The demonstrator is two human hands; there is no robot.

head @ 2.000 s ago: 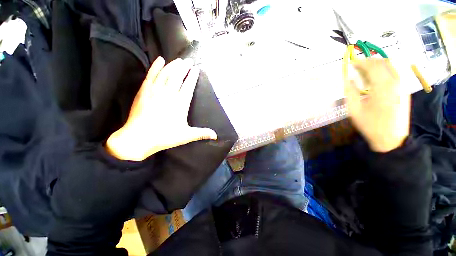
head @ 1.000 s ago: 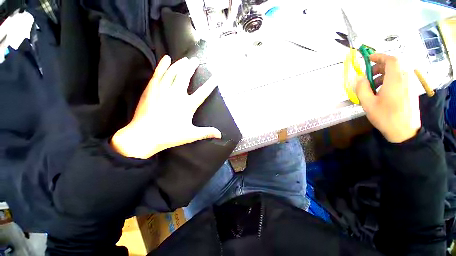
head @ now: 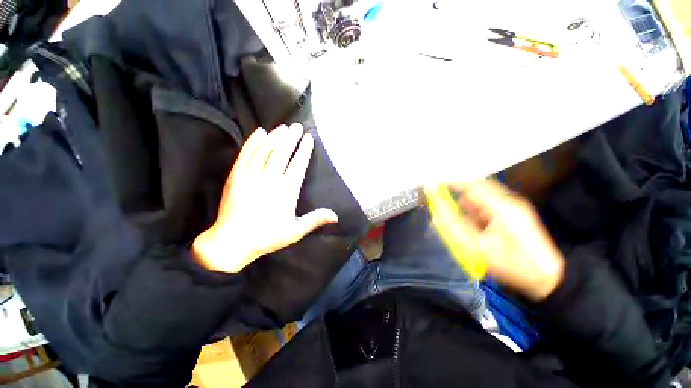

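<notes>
The dark garment [head: 189,151] lies over the left of the white table, its black inner side up, and hangs over the front edge. My left hand [head: 265,197] rests flat on it, fingers apart, holding nothing. My right hand [head: 500,235] is blurred, in front of the table's front edge, and holds the scissors by their yellow handle [head: 454,235]. The blades and the green handle cannot be made out.
The sewing machine parts [head: 342,29] are at the top centre. Small snips [head: 523,42], a thin dark tool [head: 438,57] and a tan stick [head: 636,85] lie on the table [head: 424,121]. A cardboard box [head: 250,352] is below left, dark cloth [head: 606,189] at right.
My right hand has taken the scissors off the table and moved left and toward my body. The small snips now show. My left hand stays on the garment; the view has shifted.
</notes>
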